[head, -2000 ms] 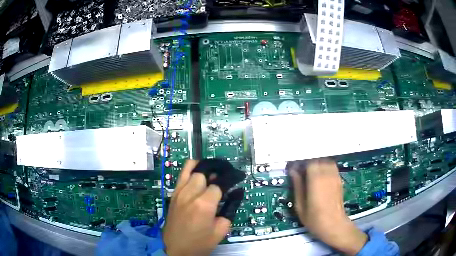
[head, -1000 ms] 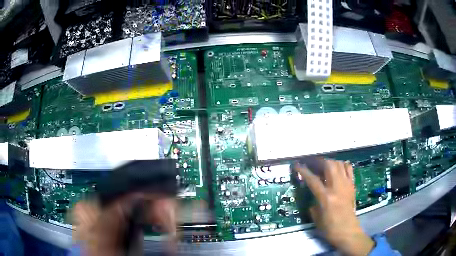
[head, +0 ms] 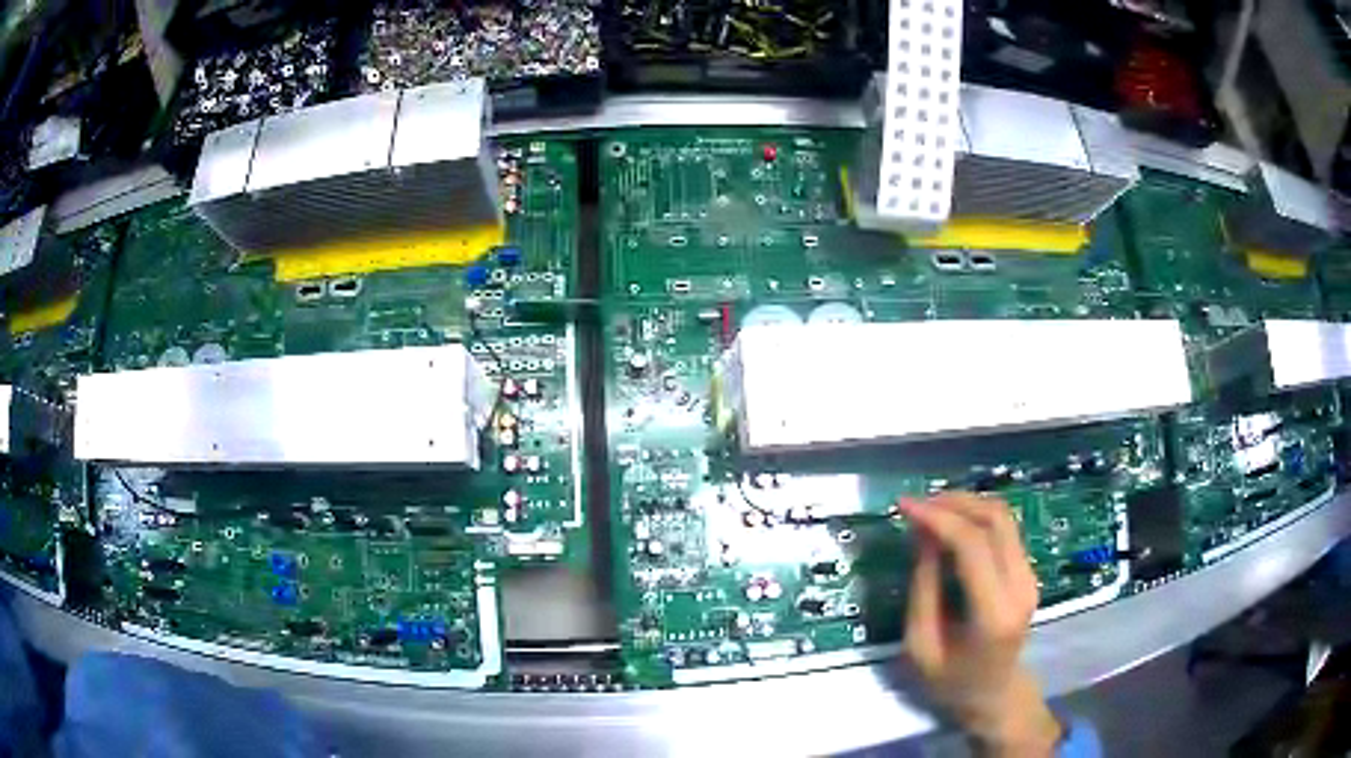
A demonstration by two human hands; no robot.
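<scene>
My right hand [head: 971, 600] is bare and hangs over the front half of the right green circuit board [head: 696, 592], below the long silver heatsink [head: 963, 382]. Its thumb and index finger are bent close together at the board; whether they pinch a small part cannot be seen. A thin dark wire [head: 800, 518] runs on the board to the left of the fingertips. My left hand is out of the picture; a blue sleeve [head: 193, 718] shows at the bottom left edge.
A second board [head: 341, 578] lies left across a dark gap, with its own long heatsink [head: 282, 407]. Finned heatsinks [head: 348, 163] stand at the rear. A white dotted strip [head: 919, 119] hangs before the right one. Parts bins [head: 726, 30] line the back; a metal rail [head: 800, 703] runs in front.
My left hand, with black finger coverings, has moved left and out of the picture, leaving the boards' left and centre uncovered. My right hand stays over the right board, its fingers now bent lower.
</scene>
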